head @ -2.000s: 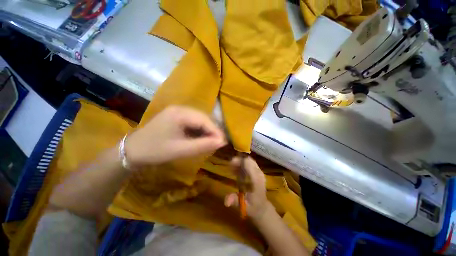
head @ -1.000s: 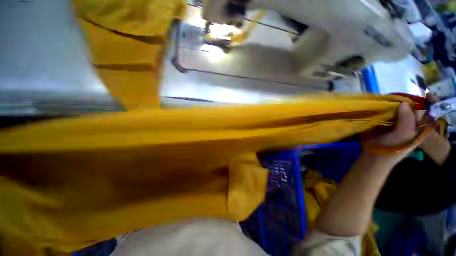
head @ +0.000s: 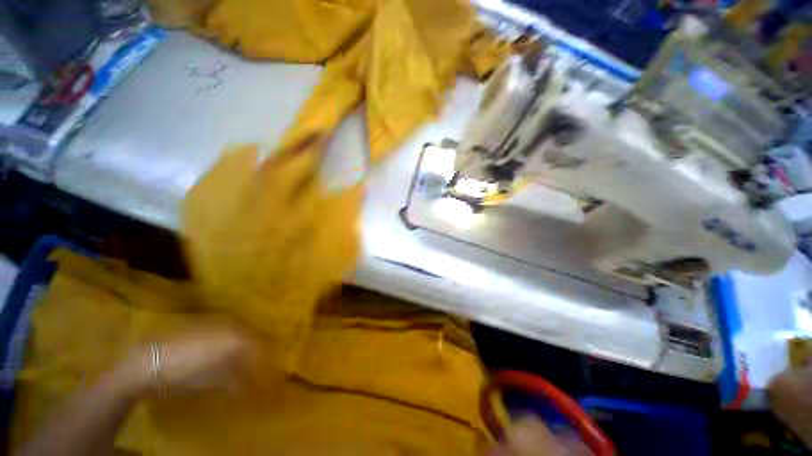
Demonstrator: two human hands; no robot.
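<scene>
My left hand (head: 209,358), blurred and with a bracelet at the wrist, is at the lower left. Its fingers close on mustard-yellow fabric (head: 272,236) that runs from the table down towards my lap; blur hides the exact grip. My right hand (head: 534,438) is cut off by the bottom edge. It holds the scissors (head: 556,401) by their red-and-orange handles; their blades are not visible. More mustard-yellow fabric (head: 392,387) covers my lap.
The white sewing machine (head: 623,169) stands right of the fabric, its needle area lit. Red-handled scissors (head: 67,85) lie far left. Blue baskets flank my lap (head: 645,427). A beige control box (head: 712,93) stands behind. Another person's hand (head: 794,392) shows at right.
My right hand and scissors have come back from the far right to the lower middle. The fabric stretched across my lap is lowered. My left hand has come into view.
</scene>
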